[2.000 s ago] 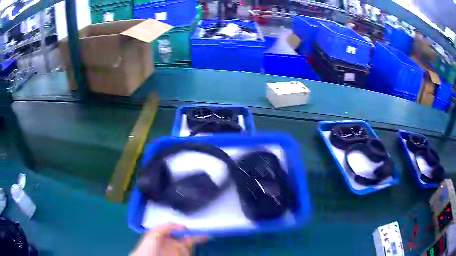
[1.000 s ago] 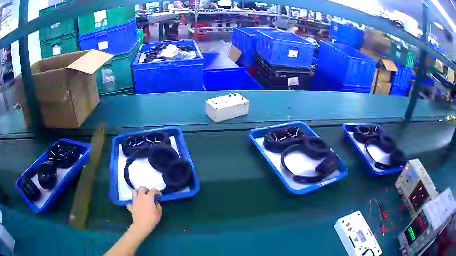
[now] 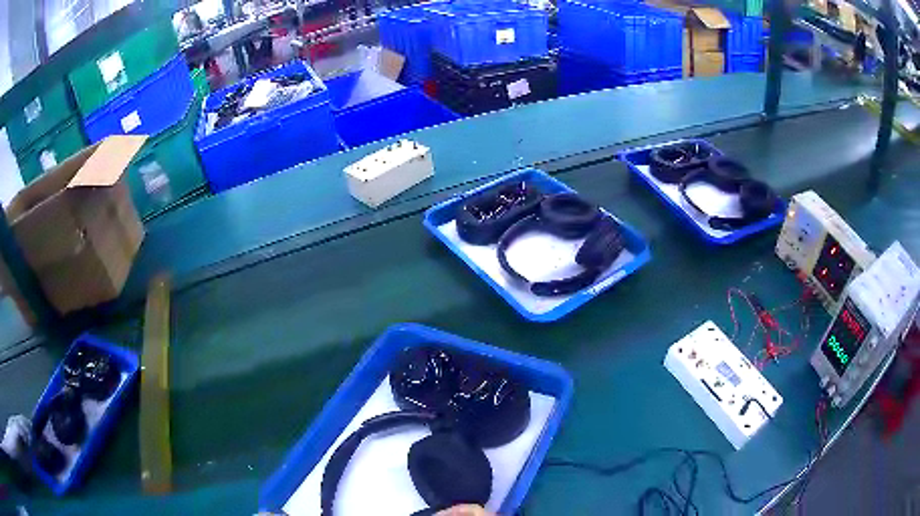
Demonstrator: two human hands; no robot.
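Note:
A blue tray [image 3: 553, 393] with a white liner lies nearest, cut off by the bottom edge. It holds black over-ear headphones [image 3: 451, 470] and a black oblong bundle [image 3: 484, 401] with pale wire-like marks. A small part of a hand, perhaps my right hand [image 3: 467, 511], shows at the bottom edge by the headphones; its grip is hidden. A tiny skin-coloured patch at the tray's lower left corner may be my left hand, but this is unclear.
Loaded trays stand at centre [image 3: 627, 264], right [image 3: 706, 230] and far left [image 3: 48, 413]. A yellow strip [image 3: 156, 388] lies left. White test box [image 3: 721, 381], power supplies [image 3: 857, 328] and black cable [image 3: 605, 467] are right. A white socket box [image 3: 388, 173] and carton [image 3: 76, 237] stand behind.
The tray that my hand touched on the conveyor is now much closer to me, at the bottom of the picture. The view has shifted, and only a sliver of hand still shows.

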